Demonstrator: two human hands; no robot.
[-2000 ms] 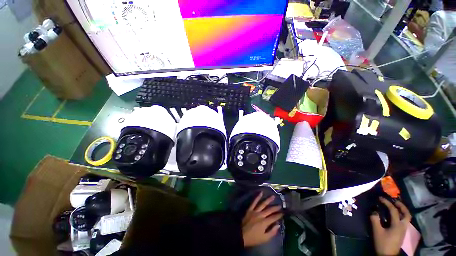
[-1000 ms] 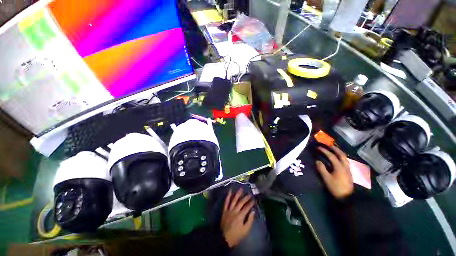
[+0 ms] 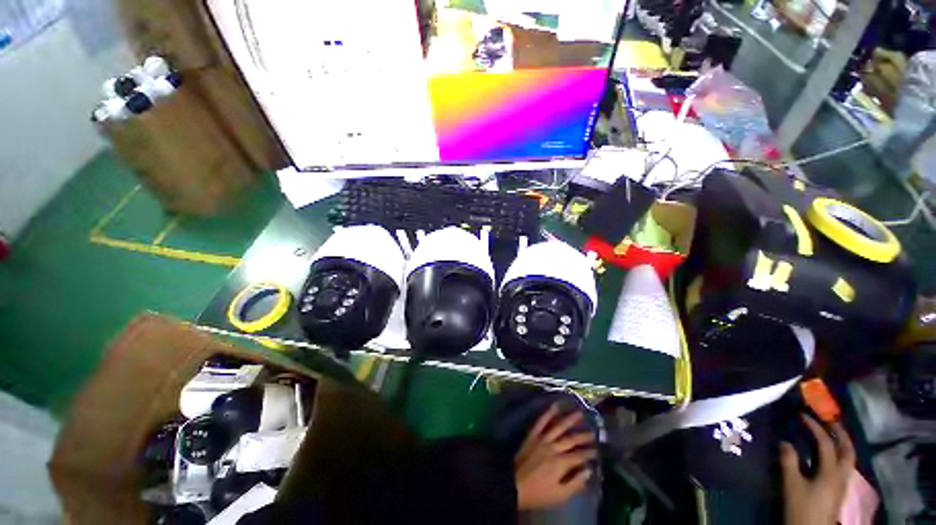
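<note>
My right hand (image 3: 821,477) lies over the black computer mouse (image 3: 808,447) on the dark mat at the lower right. My left hand (image 3: 555,463) rests palm down on my dark-clothed lap, fingers apart and holding nothing. Three white-and-black dome cameras stand in a row in front of the keyboard (image 3: 436,208): the left one (image 3: 344,296), the middle one (image 3: 449,307) and the right one (image 3: 542,319). The left and right ones show a ring of small lenses. The monitor (image 3: 518,113) shows white panes, a live-looking picture and a colour gradient.
An open carton (image 3: 113,410) of cameras stands at lower left. A yellow tape roll (image 3: 259,307) lies on the bench's left end. A red box (image 3: 636,256), curled paper (image 3: 646,315) and black label printer (image 3: 739,246) with a white strip (image 3: 718,406) are to the right.
The view swung right and came back left. A picture now shows in the monitor's upper right pane, where the colour gradient was. My right hand stays at the mouse, my left on my lap.
</note>
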